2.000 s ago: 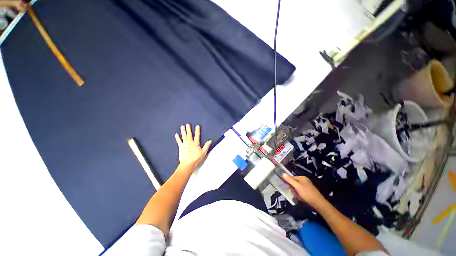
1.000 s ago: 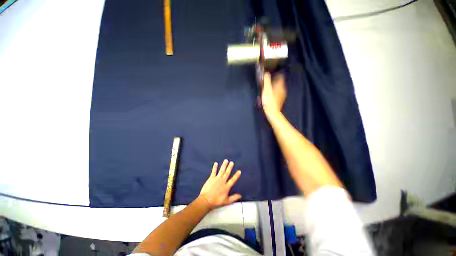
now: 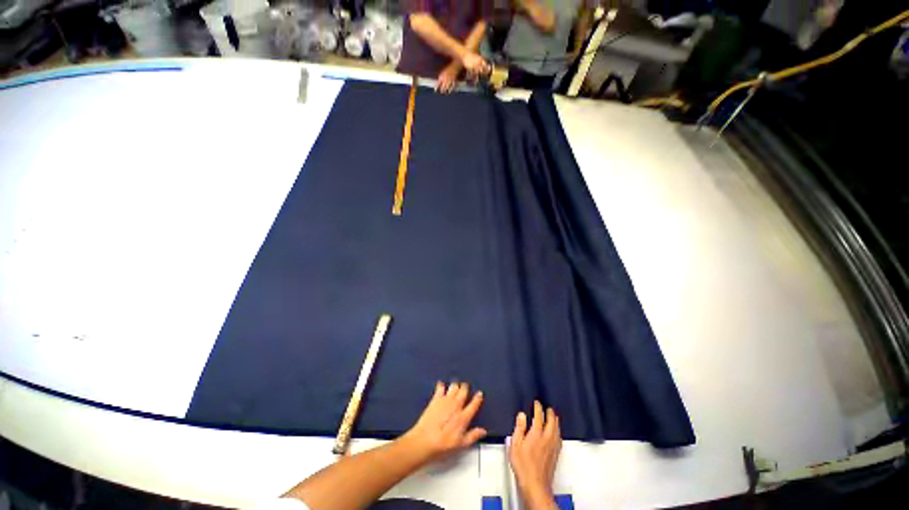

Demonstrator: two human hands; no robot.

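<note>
Dark navy fabric [image 3: 329,289] lies across the white table, smooth at left and folded in ridges at right. My left hand [image 3: 449,420] lies flat on its near edge, fingers spread, holding nothing. My right hand [image 3: 535,448] rests at the near edge beside it, fingers forward over the guide rail [image 3: 513,478] and the fabric's edge; I see nothing in it. A short yellowish strip [image 3: 364,383] lies on the cloth left of my left hand. A longer orange-brown strip [image 3: 405,149] lies near the far edge. The cutter [image 3: 488,78] seems to be at the far edge, small and unclear.
Two people stand at the far edge; one person's hands [image 3: 468,68] are by the fabric. Blue blocks [image 3: 491,503] flank the rail. Metal bars [image 3: 797,189] curve along the right end. A yellow cable [image 3: 797,62] hangs upper right. A small grey piece [image 3: 303,86] lies on the table's far left.
The cutter has gone from mid-cloth to the far edge, and my right hand has let go of it and come back to the near edge. The view has tilted up, showing people.
</note>
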